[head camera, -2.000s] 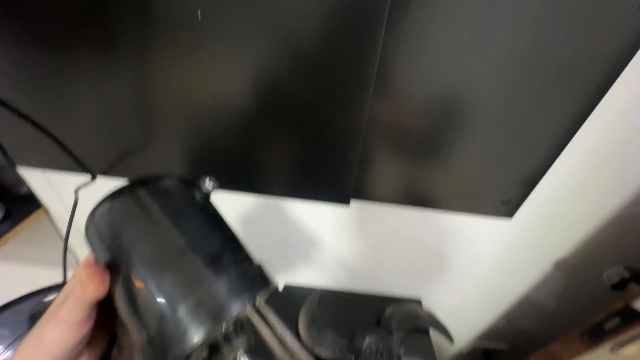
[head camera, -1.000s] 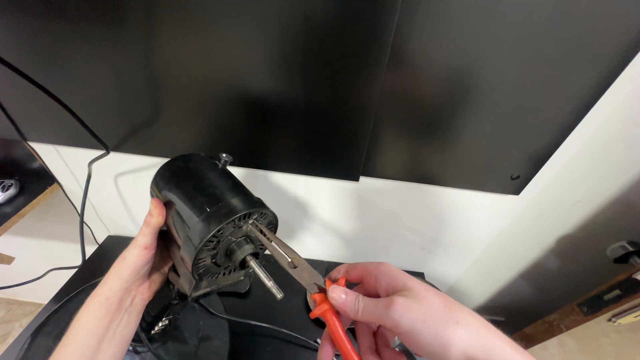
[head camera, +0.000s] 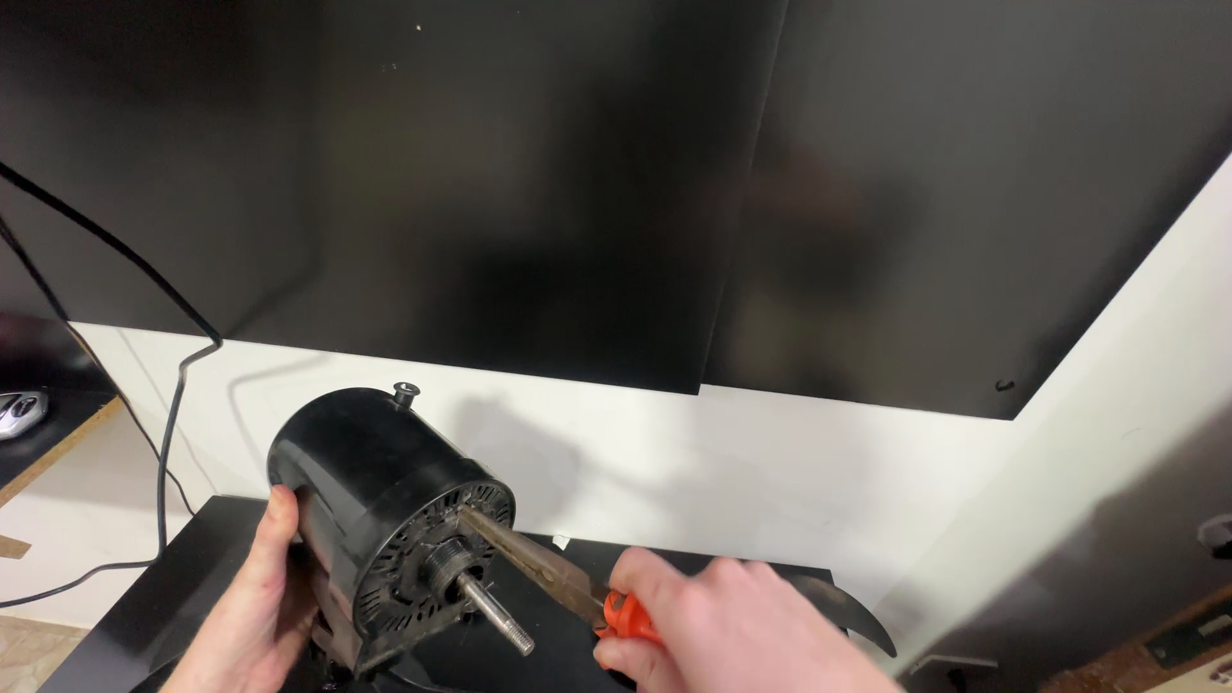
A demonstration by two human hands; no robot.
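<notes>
A black cylindrical motor housing [head camera: 375, 472], seemingly of a fan, is held tilted by my left hand [head camera: 255, 597] at its left side. From its slotted front face a threaded metal shaft [head camera: 496, 616] points down and to the right. A small knob [head camera: 406, 393] stands on top of the housing. My right hand [head camera: 717, 626] grips long-nose pliers [head camera: 539, 568] by their orange-red handles. The tips of the pliers touch the slotted face near its upper edge; whether they clamp anything there cannot be told.
Large black panels [head camera: 539, 192] cover the upper wall. Beneath the motor is a black surface [head camera: 221, 549], with a dark curved blade-like part [head camera: 847, 611] at right. A black cable [head camera: 173, 423] hangs at left, near a shelf edge [head camera: 67, 448] and a grey-white object [head camera: 21, 414].
Two seconds ago the motor was closer to the view and its front face was mostly out of sight. Since one second ago, my right hand has closed further around the pliers' handles.
</notes>
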